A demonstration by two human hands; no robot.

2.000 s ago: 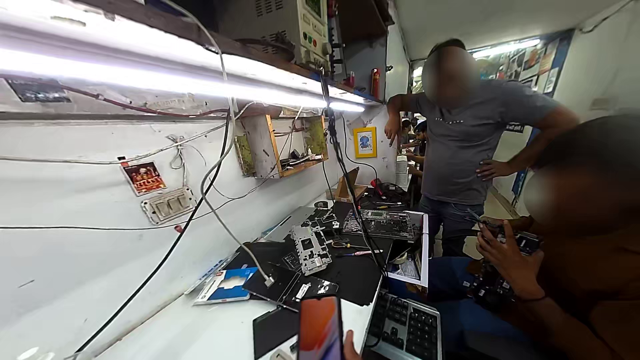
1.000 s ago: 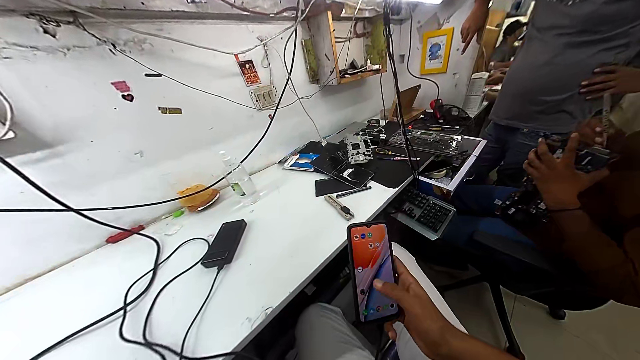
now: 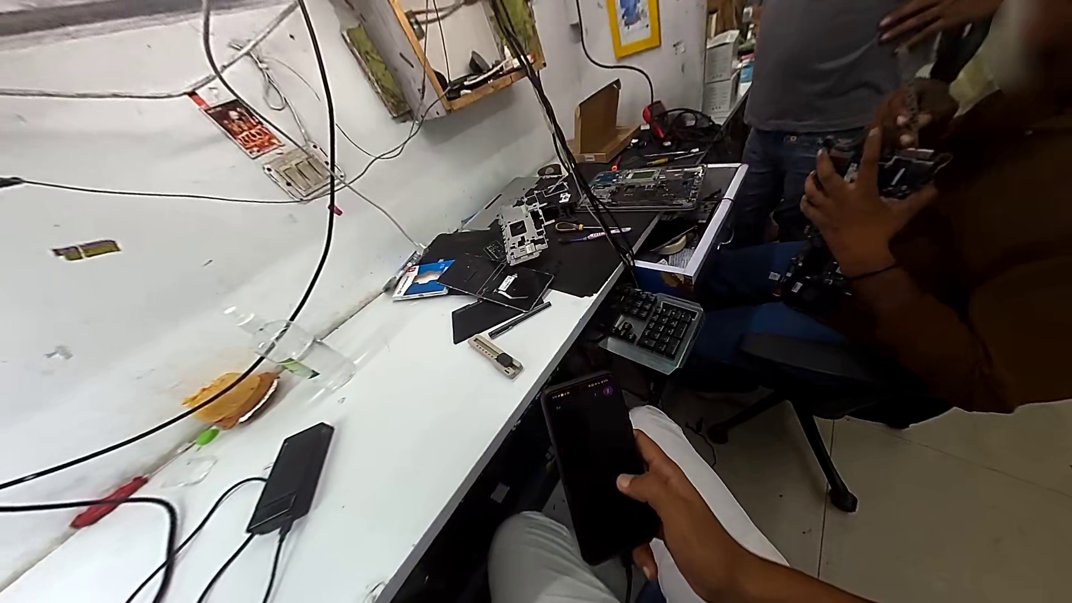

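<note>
A smartphone [image 3: 596,469] with a mostly dark screen is held upright over my lap by my right hand [image 3: 670,494], whose thumb rests at the screen's right edge. What looks like a cable hangs from the phone's lower end. My left hand is out of sight. Left of the phone, on the white bench, lie a snap-off utility knife [image 3: 495,356] and a black pen-like tool [image 3: 519,320]. Beyond them are dark flat panels [image 3: 515,285], a metal laptop frame part [image 3: 523,230] and an opened laptop chassis [image 3: 645,188].
A black power adapter [image 3: 291,477] with cables lies on the bench, near a clear plastic bottle [image 3: 306,356]. A keyboard [image 3: 657,328] sits below the bench edge. At right, a seated person [image 3: 963,276] holds a circuit assembly; another person [image 3: 804,75] stands behind. Black cables [image 3: 569,159] hang down.
The phone's screen showed a lit home screen one second ago and is now mostly dark. The view has swung down toward the bench and my lap since the earliest frame.
</note>
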